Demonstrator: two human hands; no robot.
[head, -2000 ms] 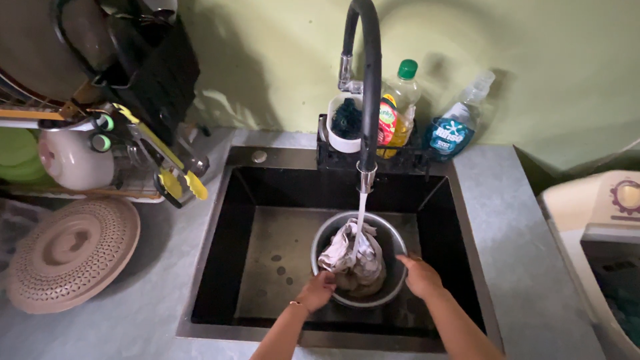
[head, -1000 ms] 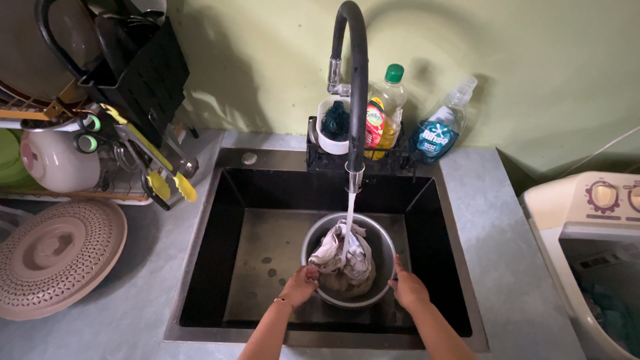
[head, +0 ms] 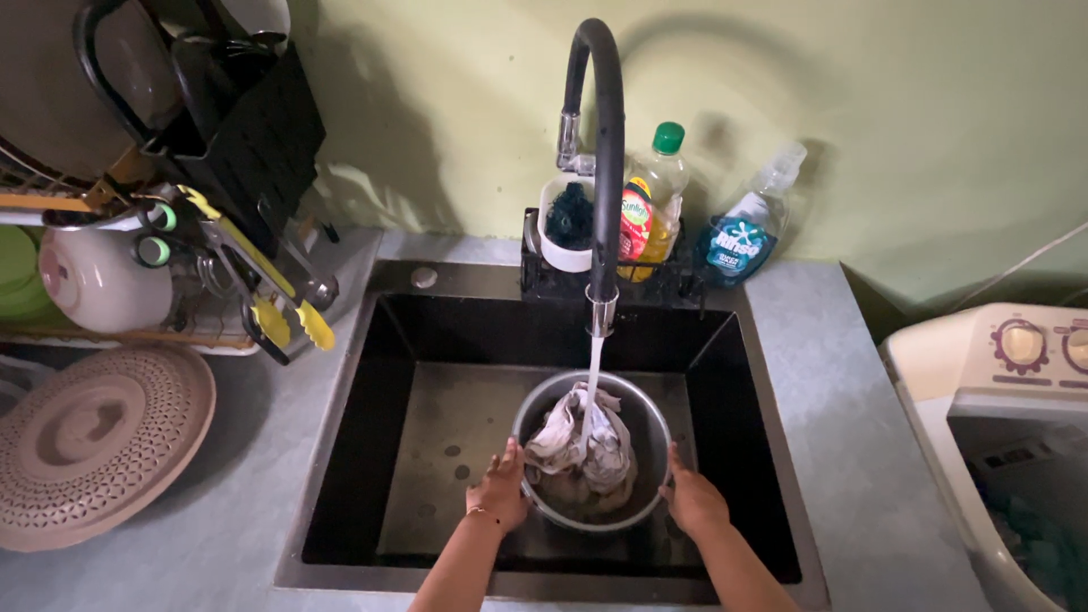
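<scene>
A round metal basin (head: 650,408) stands in the black sink (head: 433,544), holding a wet, pale cloth (head: 603,450) with some water. From the black flexible faucet (head: 606,170), water runs down onto the cloth. My left hand (head: 499,493) touches the basin's left rim, its fingers against the outside; a thin bracelet is on that wrist. On the right side of the basin, my right hand (head: 695,500) rests its fingers against the outer wall. The basin sits between both hands, and the undersides of the fingers are hidden.
Behind the sink, a black caddy (head: 552,285) holds a white cup (head: 565,255) with a dark scrubber and a Sunlight bottle (head: 650,212). A Rinso bottle (head: 739,242) stands beside it. At left are a dish rack, yellow-tipped tongs (head: 272,272) and a woven-pattern lid (head: 102,442); a washing machine (head: 960,357) is at right.
My left hand has moved from the basin's near-left rim, by the cloth, to its outer left side. Water keeps running onto the cloth.
</scene>
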